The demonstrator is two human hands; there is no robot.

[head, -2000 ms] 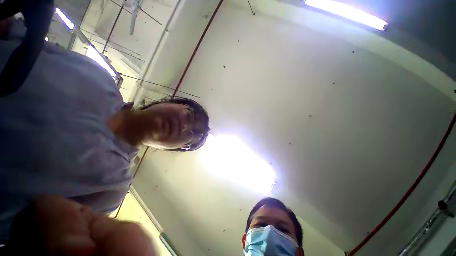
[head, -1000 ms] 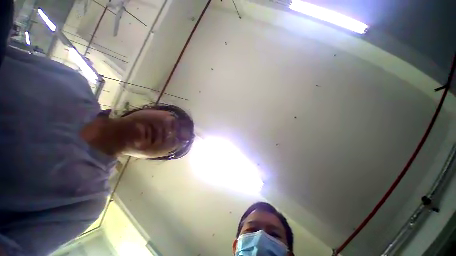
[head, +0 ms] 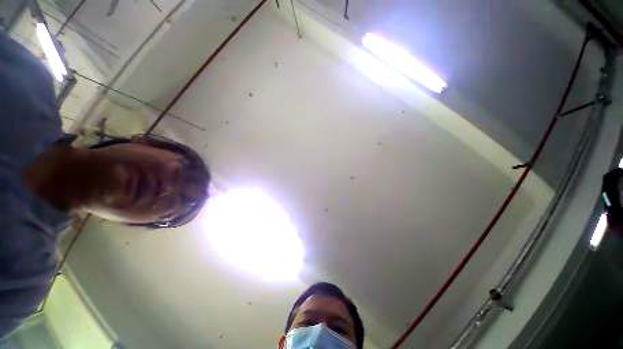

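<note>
No hand of the wearer can be made out, and no work object is in view. The camera looks up at the ceiling. Nearest is a person (head: 27, 191) in a blue-grey top with glasses, leaning in sideways from the left edge. A second person (head: 321, 324) with a light blue face mask shows at the bottom edge, cut off below the mask.
A pale ceiling (head: 382, 170) fills most of the view. A bright glare (head: 253, 232) lies at its middle and a tube lamp (head: 403, 61) above. A red pipe (head: 478, 249) and a silvery duct (head: 540, 242) run down the right. A dark shape (head: 613, 194) is at the right edge.
The view has shifted, so both people and the lamps lie further left. A blurred hand at the lower left two seconds ago is gone. More pipework and a dark shape show at the right.
</note>
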